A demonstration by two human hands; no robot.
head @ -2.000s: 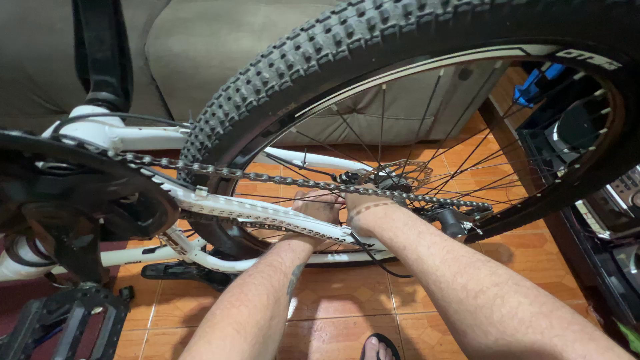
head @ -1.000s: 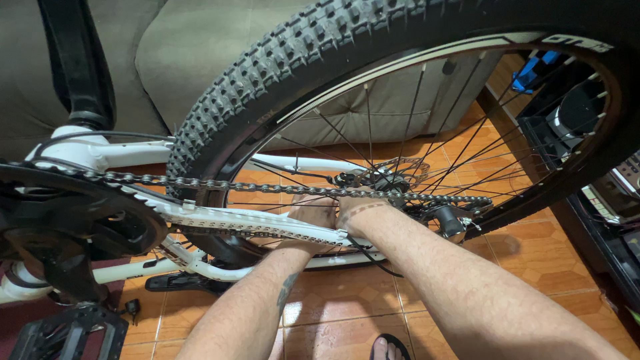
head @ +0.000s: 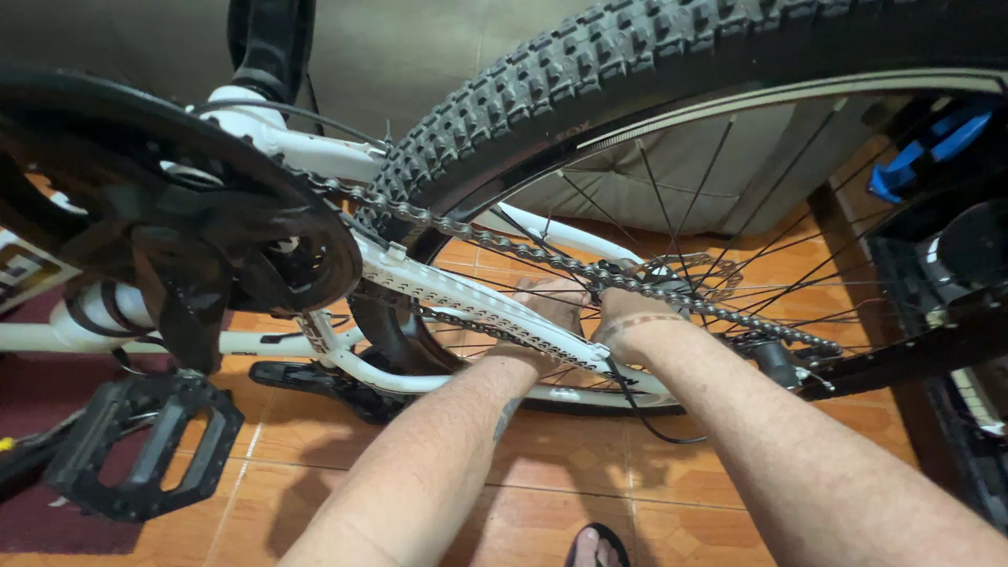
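Note:
An upturned bicycle with a white frame fills the view. Both hands reach in beside its rear wheel, near the hub. My left hand (head: 555,311) lies behind the white chainstay (head: 472,303), partly covered by it and by spokes. My right hand (head: 630,315) is bent at the wrist just below the bicycle chain (head: 520,250), its fingers hidden near the disc brake rotor (head: 720,276). What either hand grips cannot be seen. The knobby rear tire (head: 504,102) arches above, and the rear derailleur (head: 776,362) sits right of my right wrist.
The black chainring guard (head: 331,260) and a black pedal (head: 150,449) are at the left. A grey sofa (head: 378,47) stands behind the wheel. At the right is a black rack with a blue object (head: 929,157). My sandaled foot (head: 594,547) rests on the orange tile floor (head: 551,512).
The view has moved closer to the chainring and wheel. Both hands stay near the hub, with no plain change in what they touch.

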